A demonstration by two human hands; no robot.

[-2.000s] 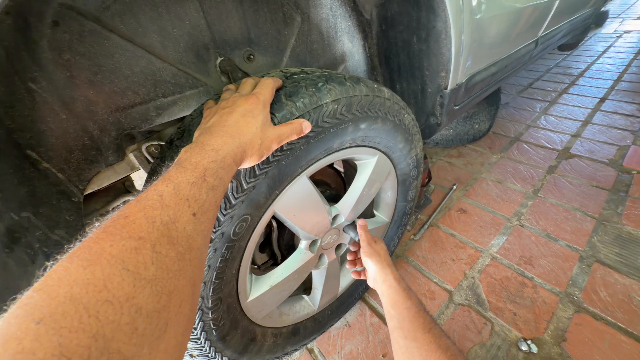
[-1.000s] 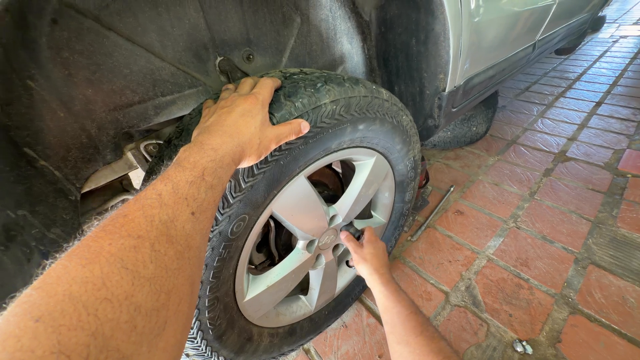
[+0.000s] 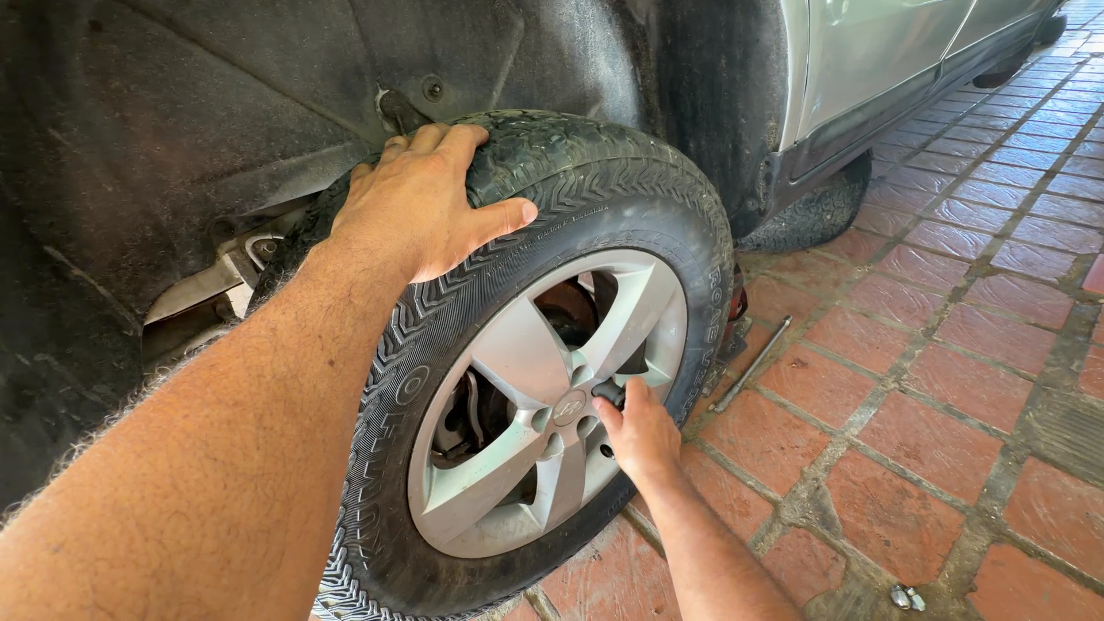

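My left hand (image 3: 423,203) lies with its fingers spread on the tread at the top of a black tyre (image 3: 552,185). The tyre is mounted on a silver five-spoke alloy wheel (image 3: 517,345), upright in the wheel well. In my right hand (image 3: 642,431), between thumb and fingers, is a short dark cylindrical piece (image 3: 609,393), possibly a socket. It is at a lug hole just right of the centre cap (image 3: 569,408). The curled fingers partly hide its far end, and whether a nut is inside cannot be seen.
A metal bar (image 3: 753,364) lies on the red brick paving right of the tyre, near a partly hidden red object (image 3: 738,297). Small metal wheel nuts (image 3: 906,597) lie at the lower right. The dark wheel-well liner (image 3: 259,103) surrounds the tyre's top.
My right hand has turned at the lug hole; its curled fingertips showed two seconds ago, and now its back and thumb show. My left hand has stayed on the tread.
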